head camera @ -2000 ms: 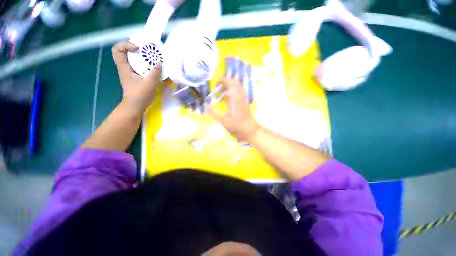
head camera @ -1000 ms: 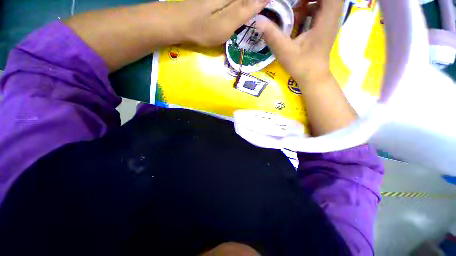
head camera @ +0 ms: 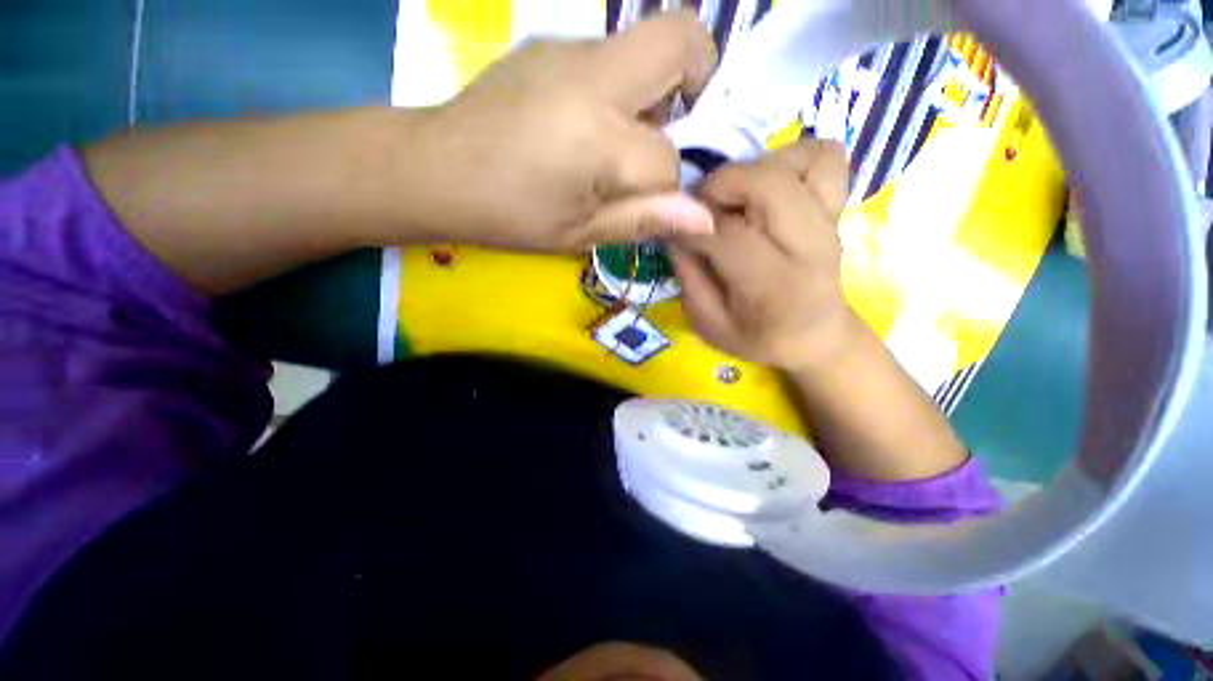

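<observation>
The open ear cup point(head camera: 636, 269) shows its green board and white rim below my hands, over the yellow sheet. Thin red and dark wires point(head camera: 613, 314) hang from its lower edge beside a small white square with a dark centre point(head camera: 629, 335). My left hand point(head camera: 572, 146) is over the cup from the left, fingers curled, its fingertips meeting my right hand; what they pinch is hidden. My right hand point(head camera: 772, 260) is curled around the cup's right side. The closed ear cup point(head camera: 718, 459) with radial slots lies nearest me, joined to the headband point(head camera: 1151, 279).
The yellow printed sheet point(head camera: 512, 299) with striped prints lies on the dark green bench point(head camera: 299, 60). Another white headset part point(head camera: 1171, 53) is at the upper right. The headband arcs around the right side, close to the camera.
Two seconds ago the headset was upright at the far side; it now lies near me. Since one second ago, my hands have closed in over the open cup and the closed cup's slotted face shows.
</observation>
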